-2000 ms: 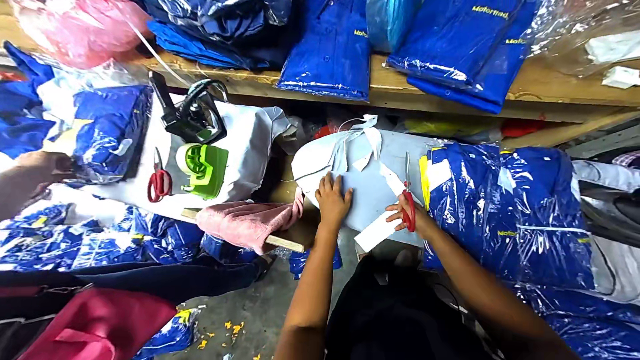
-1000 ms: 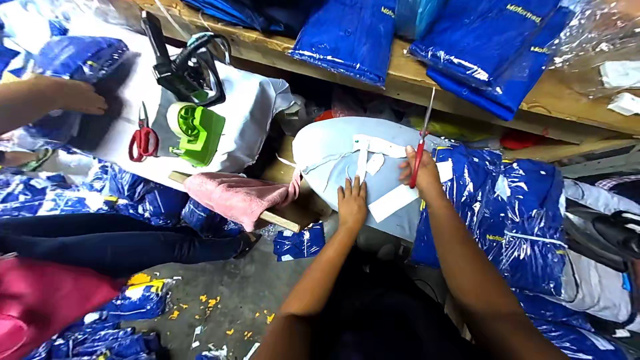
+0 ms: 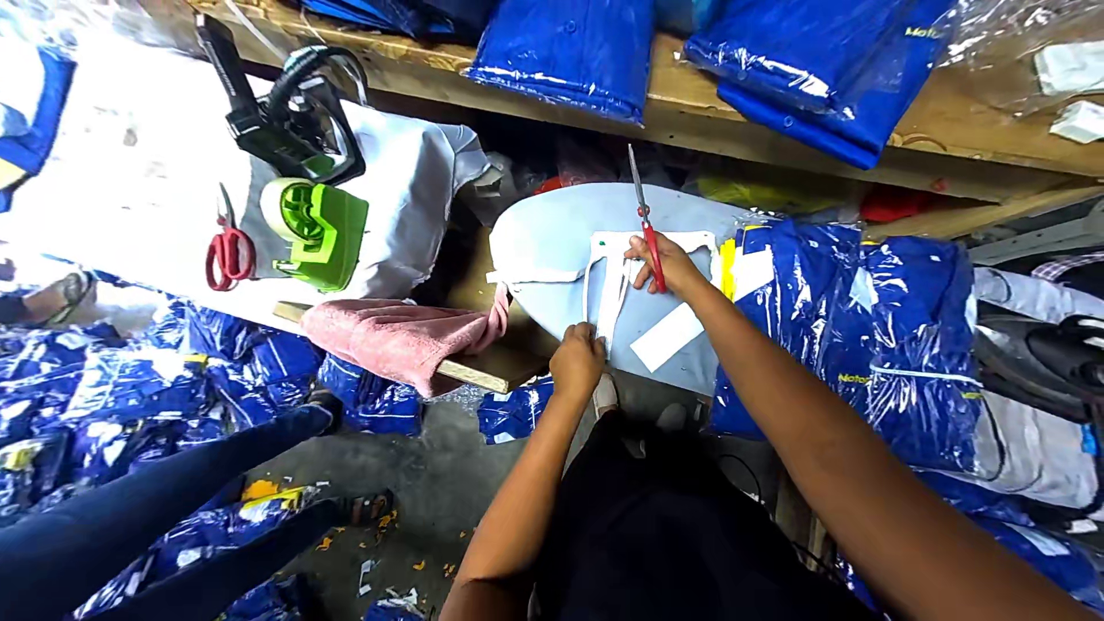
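On the grey padded board [image 3: 552,224] lie white fabric strips [image 3: 614,297] and a white rectangular piece [image 3: 667,337]. My right hand [image 3: 664,267] has its fingers around the red handle of the scissors [image 3: 649,226], whose blades point away from me, over the board. At the board's near edge, my left hand [image 3: 578,358] has its fingertips closed on the lower end of a white strip. A separate narrow white strip [image 3: 539,276] crosses the board's left part.
Left are red-handled scissors [image 3: 229,250], a green tape dispenser [image 3: 323,233], a black device [image 3: 285,121] and a pink towel [image 3: 405,336]. Bagged blue garments [image 3: 793,310] sit right. A wooden shelf [image 3: 681,86] spans the back. Another person's legs [image 3: 172,483] are lower left.
The strips, bunched in the earlier frames, now lie more spread out. My left hand has moved from the board's middle to its near edge. The other person's hand has left the upper left.
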